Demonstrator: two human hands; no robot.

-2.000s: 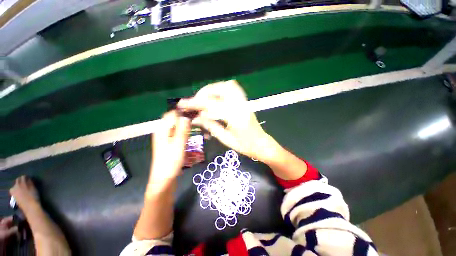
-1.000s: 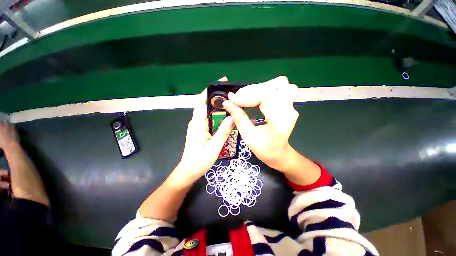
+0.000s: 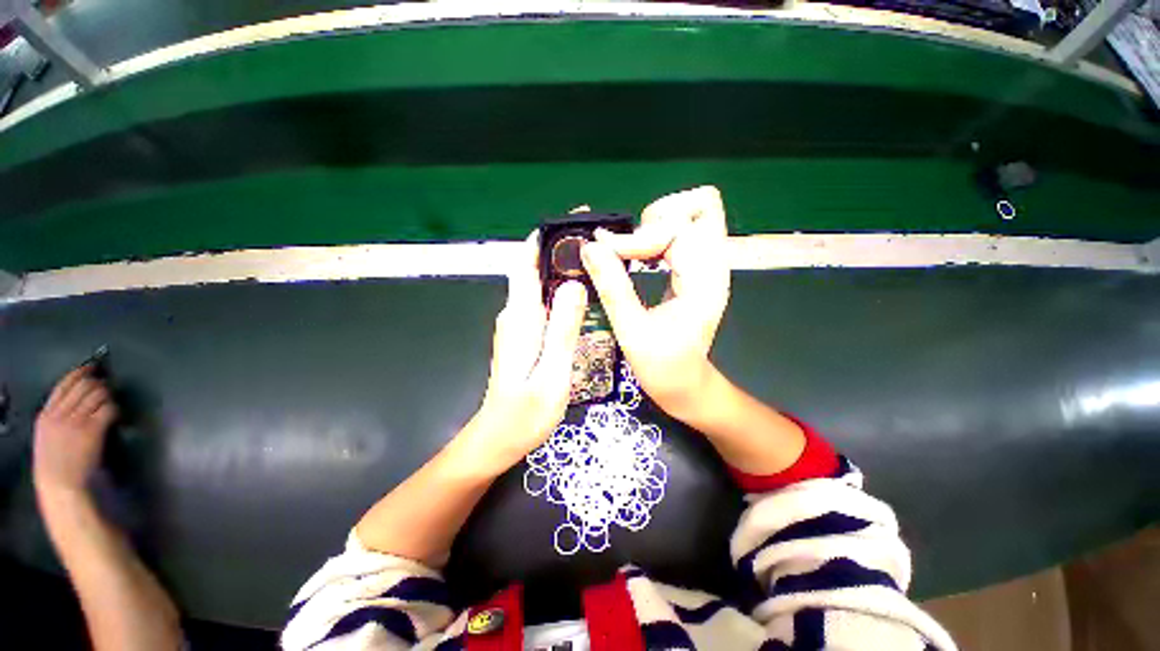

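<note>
A black handset housing [image 3: 593, 369] with a board inside is held upright in front of me, its round recess end away from me. A dark disc [image 3: 569, 256], which looks like a speaker, sits at that end. My left hand [image 3: 519, 369] grips the housing from the left, thumb on its face. My right hand [image 3: 672, 299] has thumb and fingertips at the disc's right edge and the housing's rim; its fingers partly hide the housing. A pile of white rings [image 3: 598, 468] lies on the dark mat just below the housing.
Another person's hand [image 3: 74, 426] rests on the mat at the left, by a small dark item. A pale strip [image 3: 318, 265] crosses behind the work, with a green belt [image 3: 420, 197] beyond it. A dark part [image 3: 1014, 176] and a white ring [image 3: 1006, 210] lie on the belt at the right.
My fingers came together at the housing, and the disc now shows in its end. The unit lying at the left is gone from its place, and the other person's hand has reached further in.
</note>
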